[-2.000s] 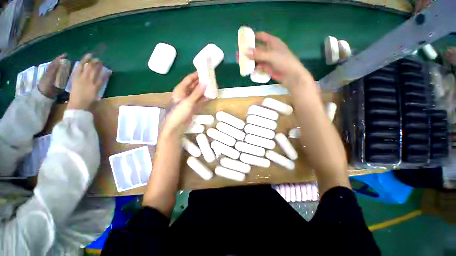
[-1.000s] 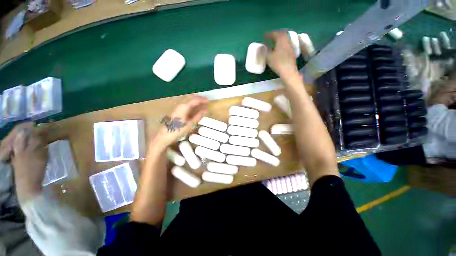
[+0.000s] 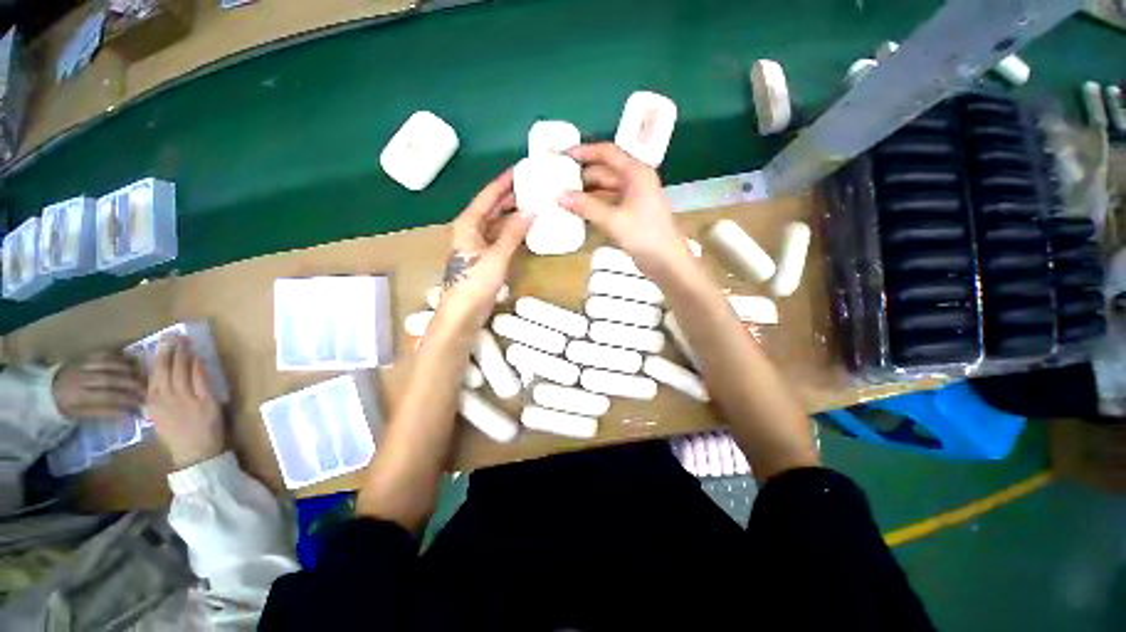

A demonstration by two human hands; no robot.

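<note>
My left hand (image 3: 489,228) and my right hand (image 3: 621,198) hold a white case (image 3: 547,185) between them, above the bench edge. Another white rounded piece (image 3: 556,231) shows just below it, under my fingers; I cannot tell if it is held too. A white case (image 3: 556,137) lies on the belt behind. More white cases lie on the belt, one to the left (image 3: 420,149) and one to the right with a small reddish mark (image 3: 647,127). Many elongated white pieces (image 3: 571,367) lie on the brown bench below my hands, partly hidden by my forearms.
Two clear blister trays (image 3: 331,322) lie left. A neighbour's hands (image 3: 180,401) hold a tray at far left. Pale boxes (image 3: 136,226) stand on the green belt (image 3: 284,161). A grey metal upright (image 3: 920,87) and a tray of black pieces (image 3: 969,235) are at right.
My right hand has come back from the cases at the right to meet my left hand, which has moved up and right. Both now hold a white case. The neighbour's hands have moved right.
</note>
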